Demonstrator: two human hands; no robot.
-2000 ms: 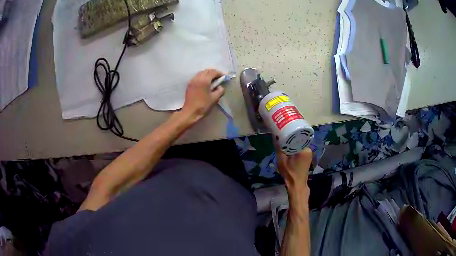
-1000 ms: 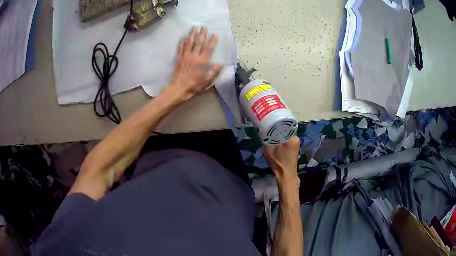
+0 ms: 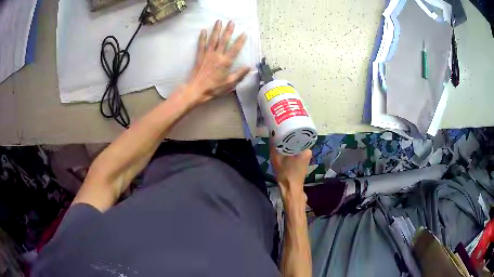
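The fabric lay under white marker paper (image 3: 157, 59) lies in front of me on the pale table. My left hand (image 3: 218, 67) is bare and presses flat on it near its right edge, fingers spread, holding nothing. My right hand (image 3: 291, 165) is bare and grips the electric cloth cutter (image 3: 286, 113), mostly hidden behind its grey-white motor. The cutter's front end is at the lay's right edge, close to my left fingertips. Its foot and blade are largely hidden by the motor. A narrow strip (image 3: 246, 108) of the lay runs towards the table edge, left of the cutter.
A taped gold-brown weight (image 3: 164, 10) and bundled black cord (image 3: 114, 81) lie on the paper. Another lay (image 3: 15, 35) is at far left. The grey cut stack (image 3: 414, 81) with a green stick (image 3: 424, 62) is at right. Scraps and grey fabric (image 3: 360, 238) are below the table edge.
My left hand has let go of the small white piece at the lay's edge and now presses flat with fingers spread. The cutter has moved left, up to the lay's right edge.
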